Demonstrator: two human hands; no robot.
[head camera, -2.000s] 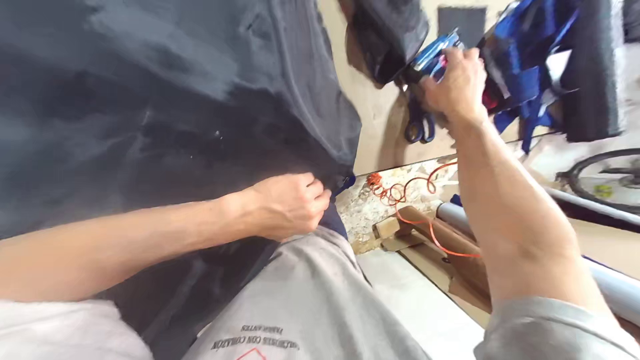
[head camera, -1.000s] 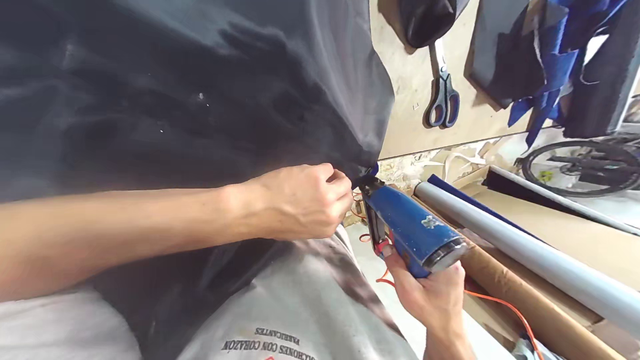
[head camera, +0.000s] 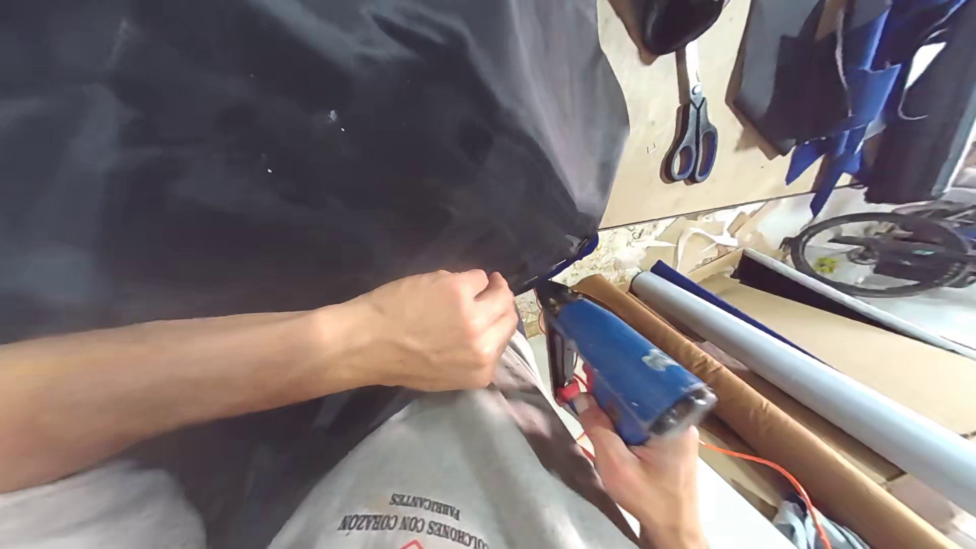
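My left hand (head camera: 450, 328) pinches the edge of a dark fabric sheet (head camera: 305, 168) with closed fingers, low on the sheet near its right corner. Blue fabric (head camera: 583, 253) shows along that corner's underside. In my right hand (head camera: 648, 473) is a blue pneumatic staple gun (head camera: 633, 366) with a red trigger. Its dark nose points up and left, close to the fabric edge just right of my left hand; whether it touches cannot be told. The fingers around the grip are partly hidden by the tool body.
Scissors with grey and black handles (head camera: 692, 141) lie on a wooden board (head camera: 648, 183) beside a black object and dark and blue fabric pieces (head camera: 869, 99). Long rolls, one pale (head camera: 762, 366) and one brown (head camera: 717, 374), lie at right. An orange hose (head camera: 778, 465) trails below; a bicycle wheel (head camera: 877, 255) stands beyond.
My right hand has brought the blue staple gun from the board down to the fabric edge near my left hand. The gun's nose sits slightly lower than one second ago.
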